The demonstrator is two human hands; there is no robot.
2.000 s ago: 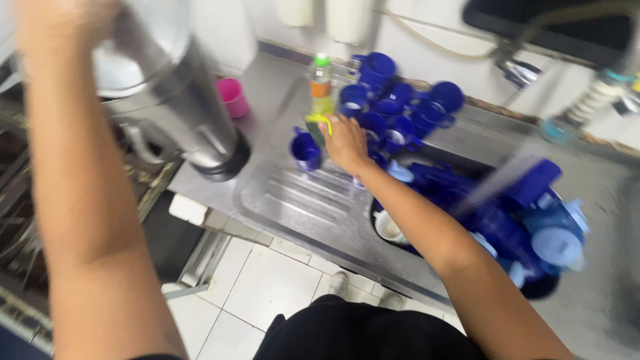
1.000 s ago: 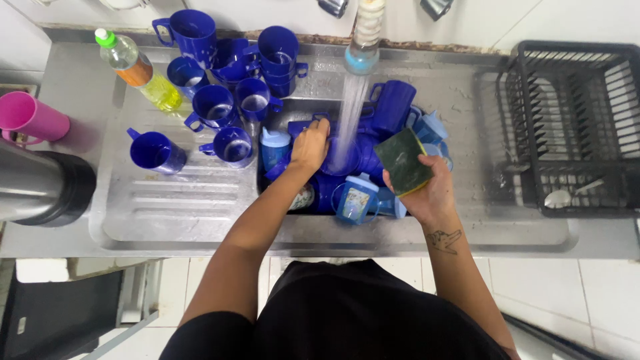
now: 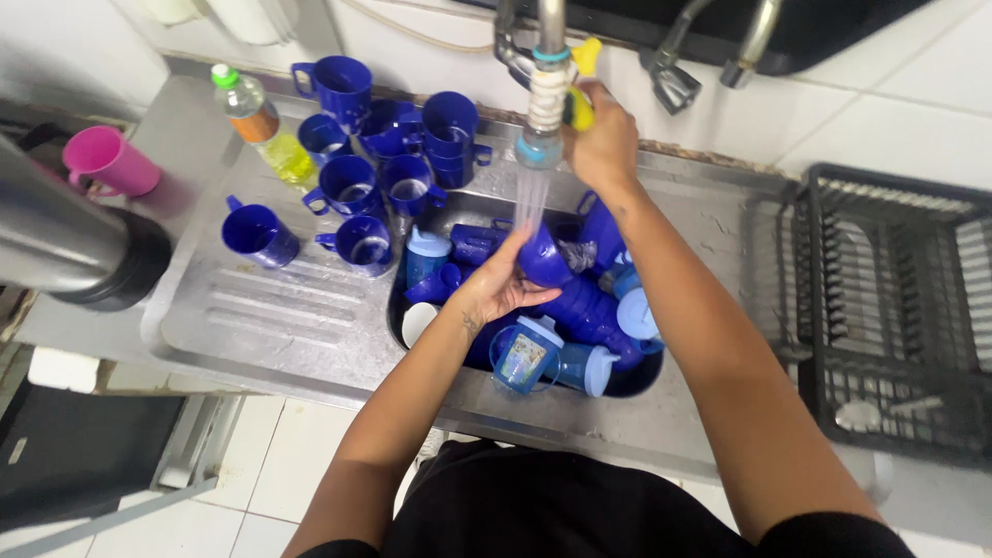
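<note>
My left hand (image 3: 504, 291) holds a blue plastic cup (image 3: 544, 260) in the stream from the faucet's spout (image 3: 539, 147). Beside the faucet, my right hand (image 3: 608, 143) is curled around a yellow-and-green sponge (image 3: 580, 110), partly hidden by the hand and the spout. Blue cups (image 3: 589, 306) fill the sink basin under my hands, along with lidded blue sippy cups (image 3: 527, 356) and a white cup (image 3: 419, 322). Left of the basin, several blue mugs (image 3: 349, 186) stand on the drainboard beside a clear bottle of yellow liquid (image 3: 267, 132).
A pink mug (image 3: 112, 161) and a large metal vessel with a black base (image 3: 70, 225) are on the left. The black dish rack (image 3: 818, 310) stands on the right. Another tap (image 3: 674, 85) projects from the wall behind the sink.
My right hand has moved from over the sink up beside the faucet. My left hand, which was down among the cups, now holds a blue cup under the water.
</note>
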